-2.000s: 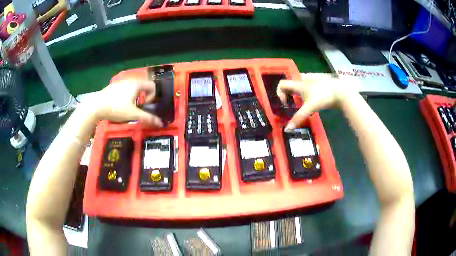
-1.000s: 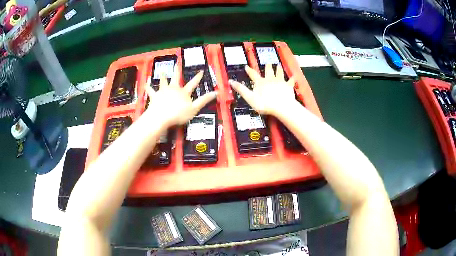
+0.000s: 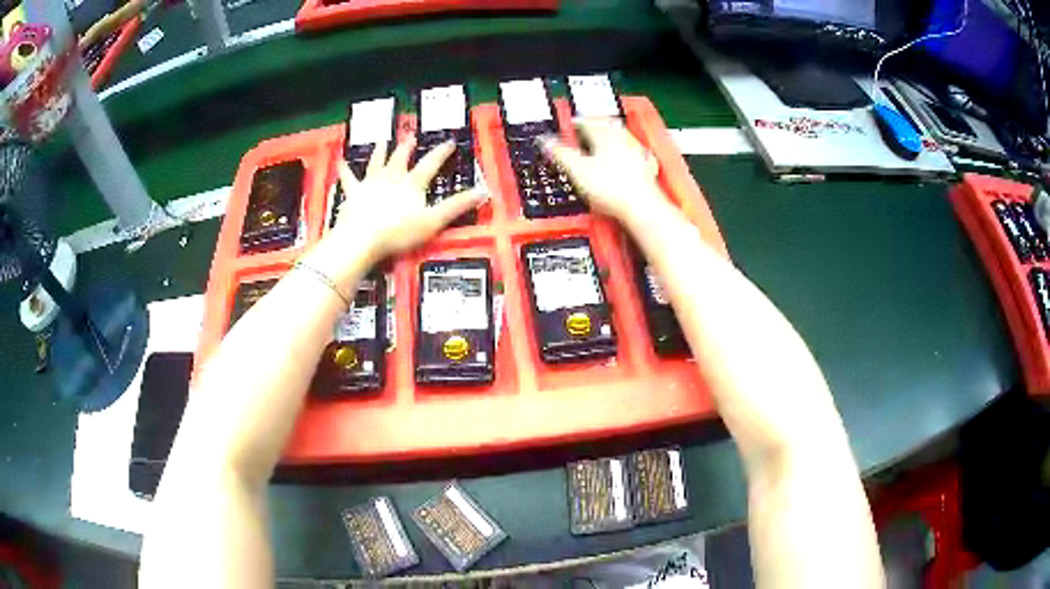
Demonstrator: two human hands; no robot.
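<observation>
An orange-red phone tray [image 3: 507, 426] lies in front of me. Its back row holds four opened flip phones with lit white screens, such as this flip phone [image 3: 541, 173], and a closed phone [image 3: 273, 205] at the left. The front row holds closed phones with white labels and gold badges, such as this phone [image 3: 456, 322]; my arms partly cover the outer ones. My left hand [image 3: 397, 201] is spread over the two left opened phones. My right hand [image 3: 610, 167] is over the rightmost opened phone and hides its keypad; its finger contact is unclear.
Several batteries [image 3: 457, 526] lie at the front table edge. A dark smartphone [image 3: 161, 414] lies on white paper at left, near a small fan [image 3: 98, 345]. A blue mouse [image 3: 896, 130], a monitor and another red tray [image 3: 996, 242] are at right.
Since two seconds ago, the outer back-row phones have been opened and their screens are white. Over the last second, my right hand has moved slightly, uncovering the keypad of the phone beside it.
</observation>
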